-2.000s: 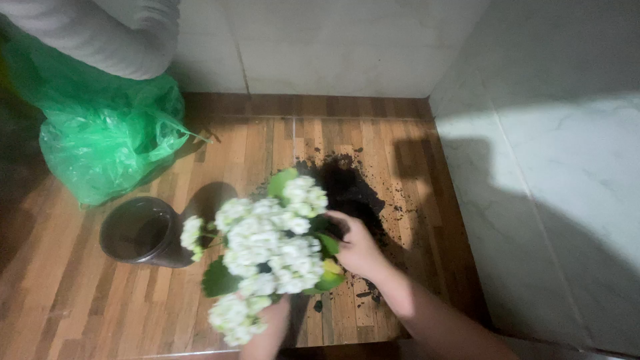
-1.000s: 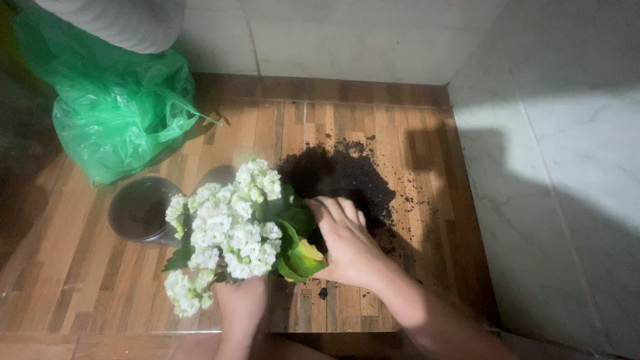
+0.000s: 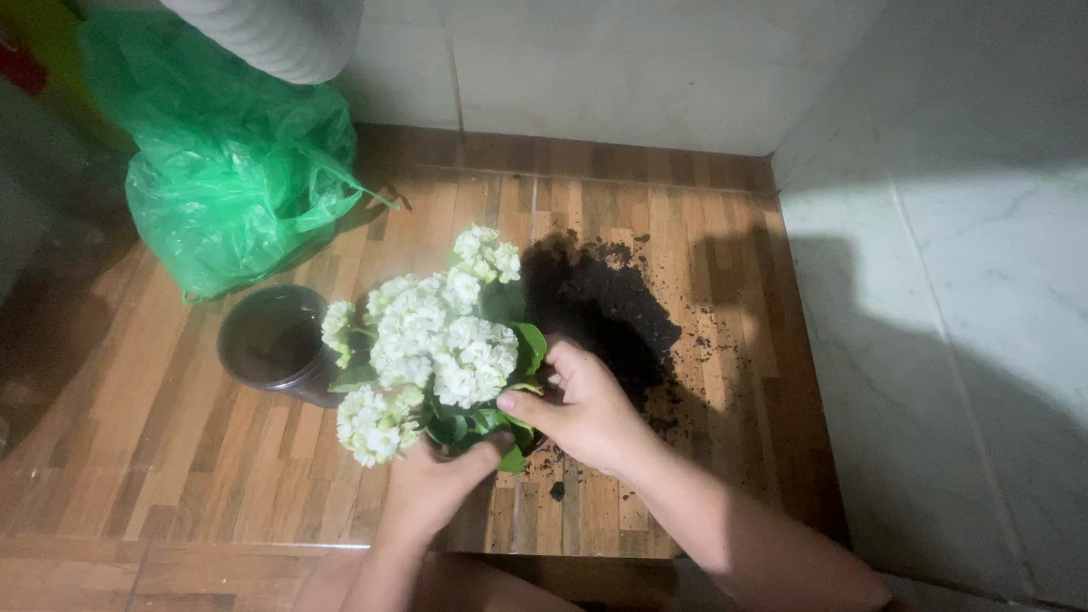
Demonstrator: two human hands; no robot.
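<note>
A potted-type plant with clustered white double blossoms (image 3: 425, 331) and green leaves is between my hands at the centre. My left hand (image 3: 446, 476) grips the plant low down, its thumb over the lower leaves; the fingers are hidden beneath the flowers. On the plant's right side, my right hand (image 3: 578, 404) pinches a yellow-green leaf, thumb against its edge, with the other fingers curled behind. Dark loose soil (image 3: 608, 310) lies heaped on the wood-patterned surface just beyond my right hand. The plant's base and roots are hidden.
A dark, round plastic pot (image 3: 276, 340) stands left of the flowers. Behind it sits a crumpled green plastic bag (image 3: 238, 187), below a white ribbed object (image 3: 280, 34). Pale tiled walls (image 3: 595, 68) border the wood-patterned surface (image 3: 212, 459) at the back and right. Soil crumbs are scattered near the heap.
My right hand has moved from beside the soil, where its fingers were spread, to the leaves at the plant's right side. My left hand stays at the plant, its thumb now visible over the leaves.
</note>
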